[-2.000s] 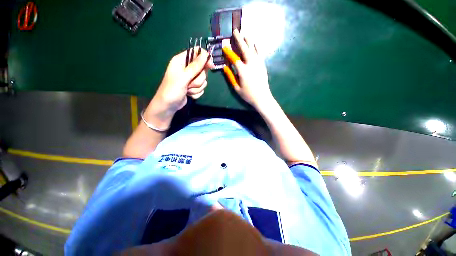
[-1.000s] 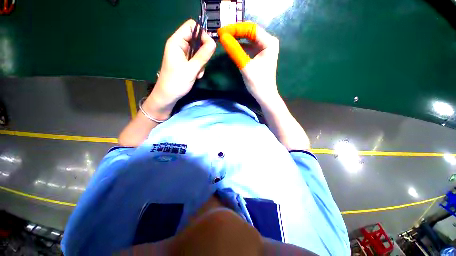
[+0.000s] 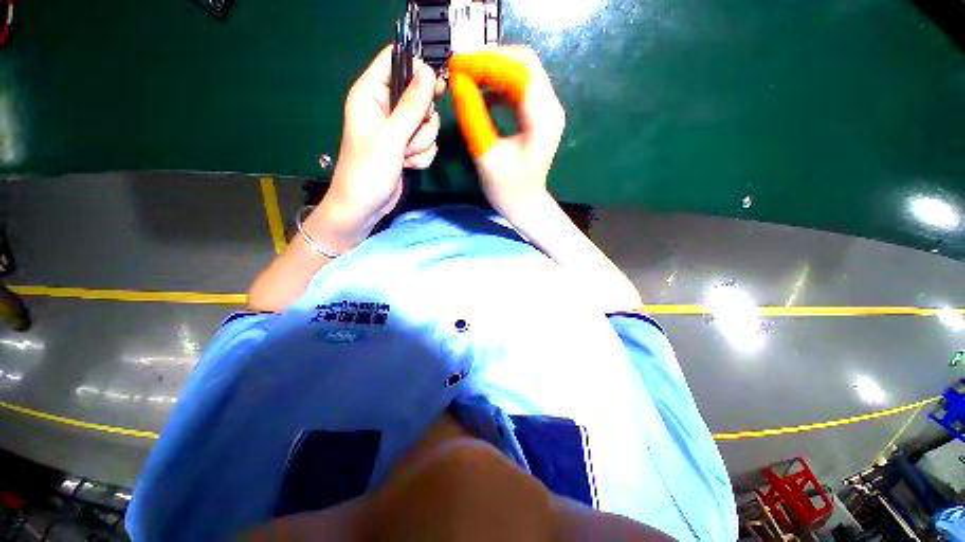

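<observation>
The dark grey and silver frame-type unit lies on the bench at the top centre, cut off by the upper edge, with a pale block on its right part. My left hand is closed around slim dark tools or leads that point away beside the unit's left side. My right hand, with bright orange finger cots on thumb and forefinger, brings those two fingertips together at the unit's near edge. A tiny shiny part shows between the hands. Whether the right fingertips pinch anything is hidden.
The green bench top has a glare patch behind the right hand. A dark unit and a red-orange handle are cut off at the upper left. Grey floor with yellow lines lies below, with a red stool at the lower right.
The view has shifted, so the unit sits at the top edge and the flat part beyond it is out of view. My right hand has gone from spread fingers over the unit to fingertips together.
</observation>
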